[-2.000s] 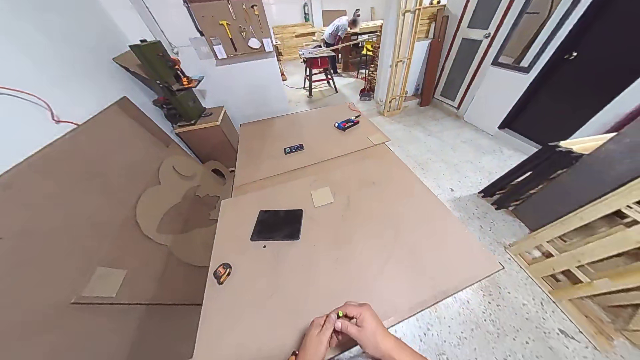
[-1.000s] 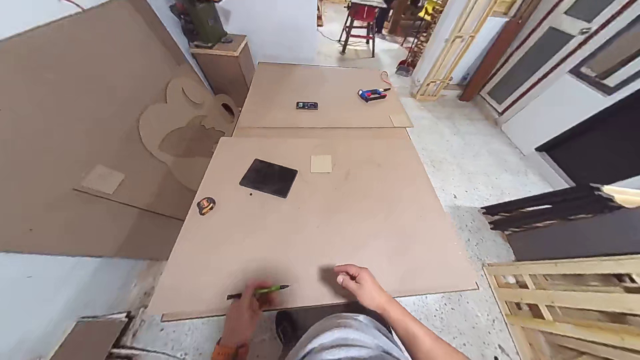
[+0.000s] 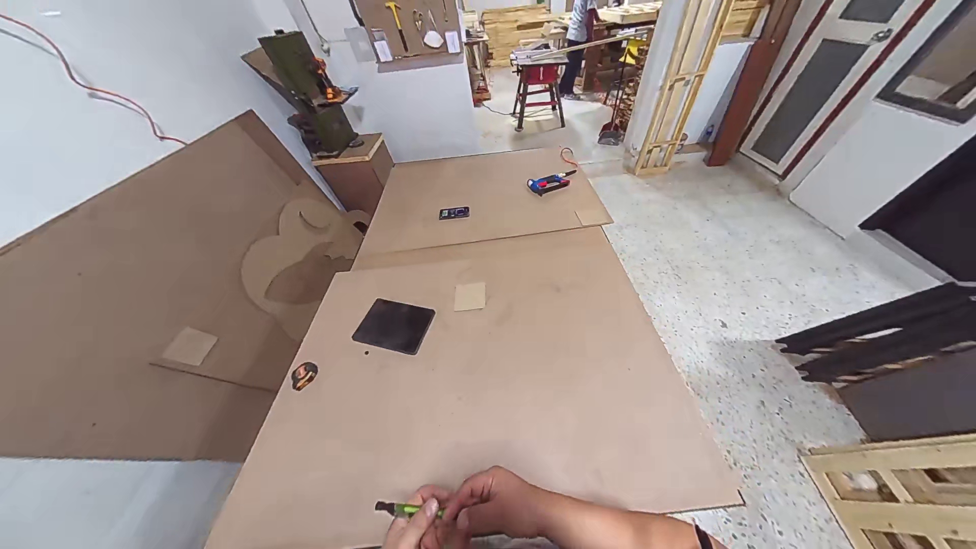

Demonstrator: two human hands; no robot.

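Observation:
My left hand (image 3: 418, 526) holds a green and black marker-like pen (image 3: 396, 509) over the near edge of a large brown fibreboard sheet (image 3: 534, 412). Against it, my right hand (image 3: 499, 503) has its curled fingers at the pen's right end; whether they grip it is hard to see. Farther up the sheet lie a black tablet (image 3: 394, 326), a small square of board (image 3: 470, 296) and, near the left edge, a tape measure (image 3: 304, 376).
A phone-like device (image 3: 454, 213) and a blue and red tool (image 3: 549, 183) with a cord lie on the farther board. Cut board shapes (image 3: 259, 267) lean at left. Wooden frames (image 3: 892, 488) stand at lower right. A person (image 3: 579, 38) stands in the back room.
One second ago my hands were apart, the left with the pen and the right with nothing; now they are together at the pen. The view has tilted up somewhat.

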